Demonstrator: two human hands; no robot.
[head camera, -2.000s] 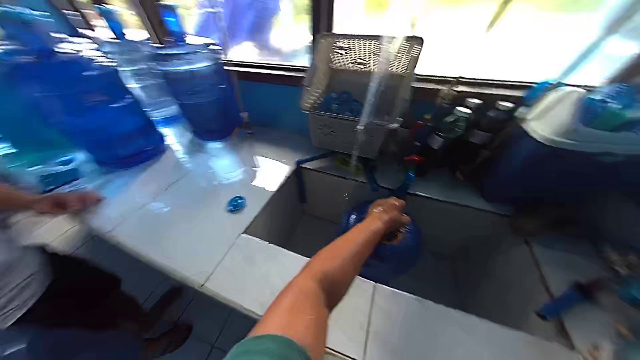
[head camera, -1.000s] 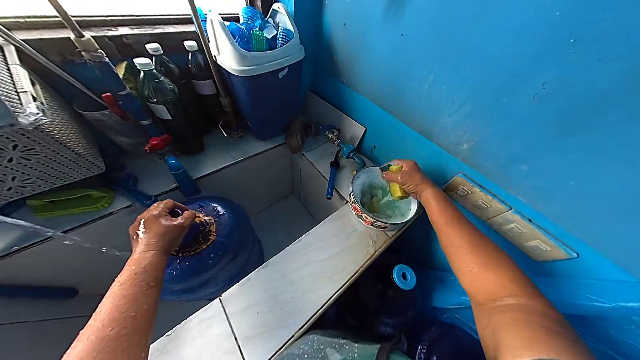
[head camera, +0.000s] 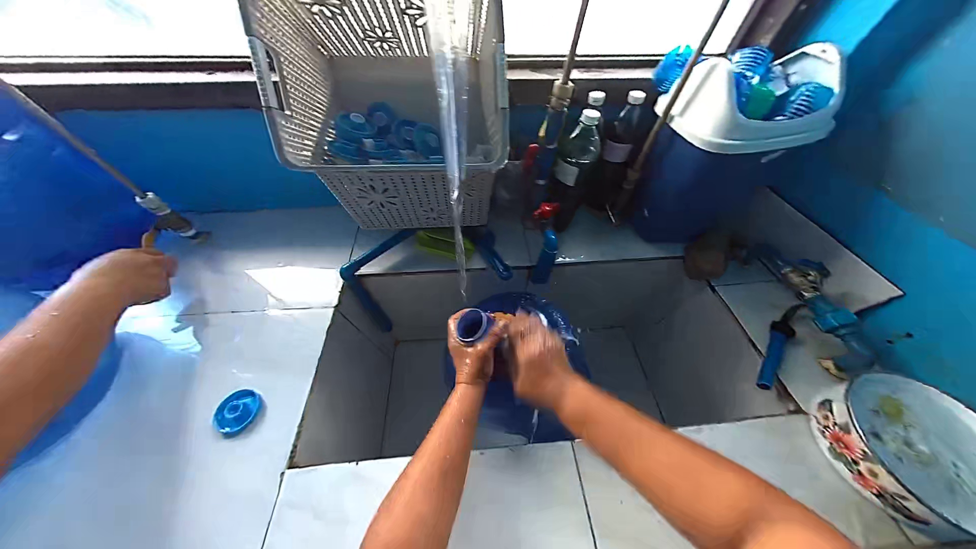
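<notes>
A large blue plastic water bottle (head camera: 496, 415) sits in the tiled sink basin. My left hand (head camera: 474, 352) is closed around its neck, with the round mouth (head camera: 473, 325) showing between the fingers. Close on the right, my right hand (head camera: 537, 358) is blurred against the bottle's shoulder; a bit of yellow-orange shows between the hands, and the grip of the right hand is hard to make out. A thin stream of water (head camera: 457, 198) falls just behind the bottle's mouth. A blue cap (head camera: 237, 412) lies on the tiled counter at left.
Behind the basin stand a grey plastic basket (head camera: 412, 194) with blue caps, dark bottles (head camera: 576, 160) and a blue bin (head camera: 679, 183). Taps (head camera: 831, 313) and a floral enamel bowl (head camera: 862, 465) are at right. Another person's hand (head camera: 133, 278) is at far left, near a metal-ended rod.
My right hand has moved from the bowl at right, where it held a yellow sponge, to the bottle beside my left hand. The view has swung left.
</notes>
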